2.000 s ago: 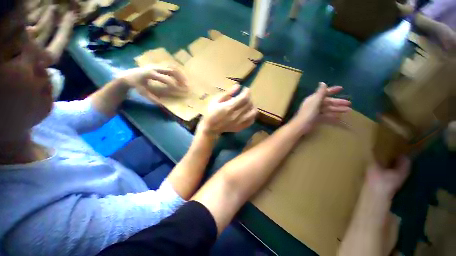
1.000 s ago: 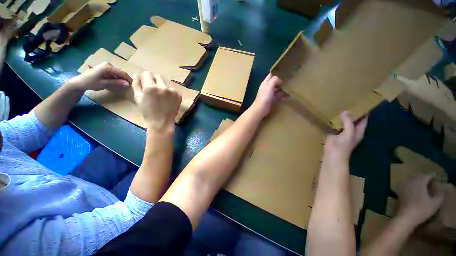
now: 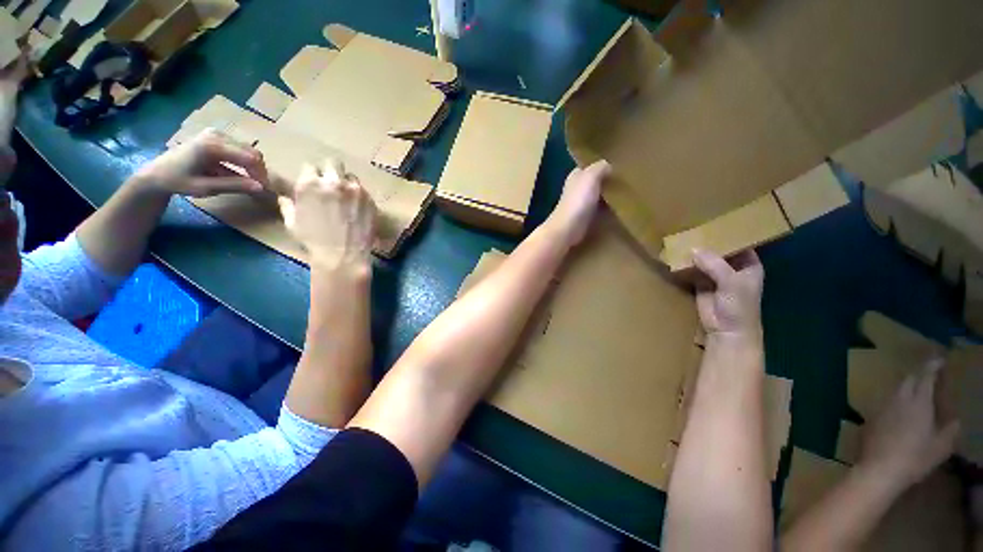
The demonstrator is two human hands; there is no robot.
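A part-folded box [image 3: 744, 119] is held up over the table, its near wall raised and its large panel reaching to the upper right. My left hand [image 3: 583, 202] holds its left corner. My right hand [image 3: 729, 291] grips its near edge, with the thumb on a narrow side wall panel [image 3: 744, 232]. A cardboard blank [image 3: 604, 367] lies flat on the table below, partly covered by my forearms.
A closed box [image 3: 496, 160] stands left of my left hand. A neighbour in light blue works with both hands on notched blanks [image 3: 356, 97]. Another person's hand [image 3: 911, 426] rests on cardboard at the right. A black tangled item [image 3: 102, 81] lies far left on the green table [image 3: 410, 302].
The box came in from the right between both hands. Since one second ago its right-hand part has tilted lower, and the near side wall panel has opened outward under my right hand.
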